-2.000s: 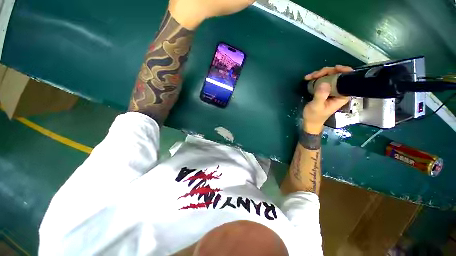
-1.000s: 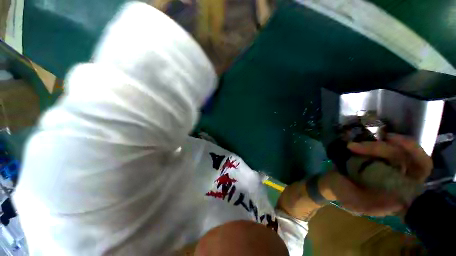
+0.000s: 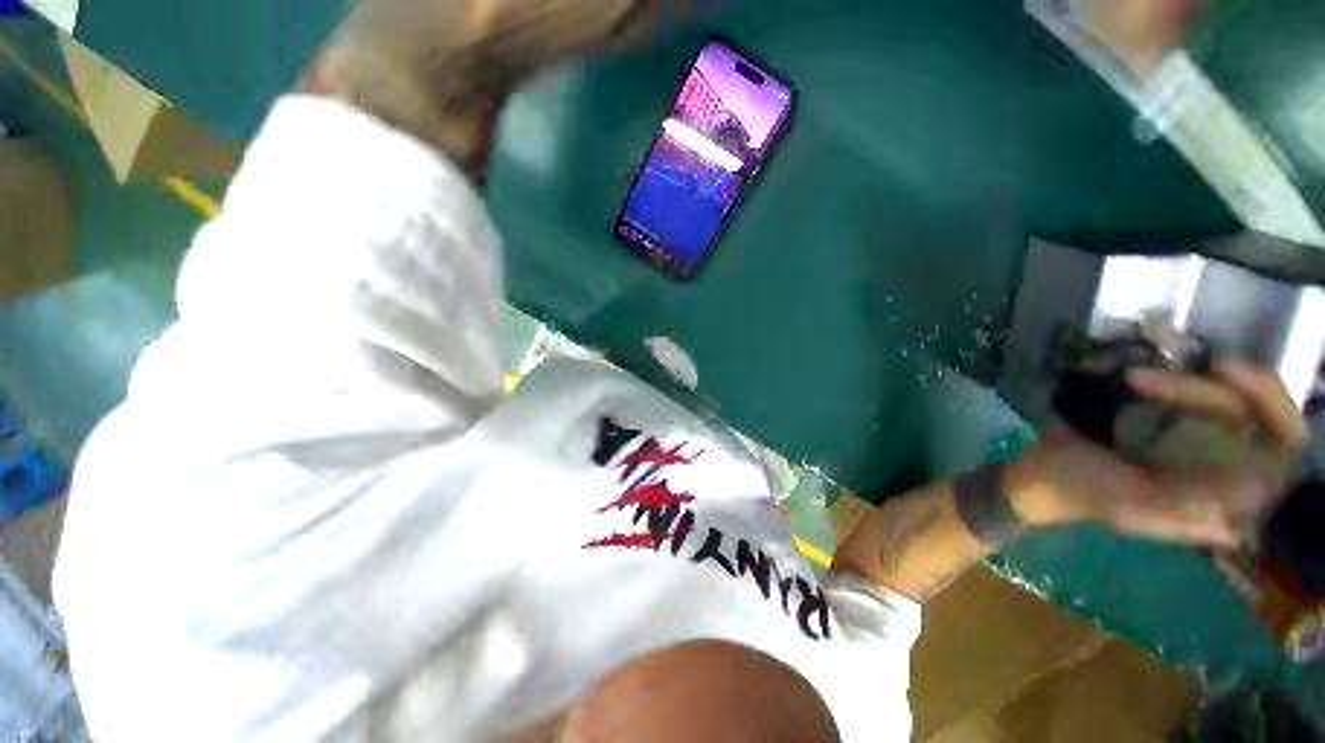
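My right hand (image 3: 1213,450) is closed around the tan grip of the power screwdriver (image 3: 1163,428) at the right. The driver's dark tip is over the open grey-white metal screw feeder (image 3: 1054,312); whether it touches is too blurred to tell. The black rear of the driver reaches the right edge. My left hand (image 3: 603,22) is blurred and cut off by the top edge, so its fingers and anything in them are hidden. A smartphone (image 3: 705,160) with a lit purple-blue screen lies on the green bench between my arms.
The bench (image 3: 843,232) has a worn whitish rail (image 3: 1221,131) at the upper right. A blurred skin-coloured shape (image 3: 1141,22) shows at the top edge. Brown cardboard (image 3: 988,639) lies below the bench edge. Blue items (image 3: 29,472) are at the far left.
My left arm has swung back from a raised position, and the phone shows again. My right hand stays on the driver by the feeder. Compared with two seconds ago, the driver's tip has moved onto the feeder.
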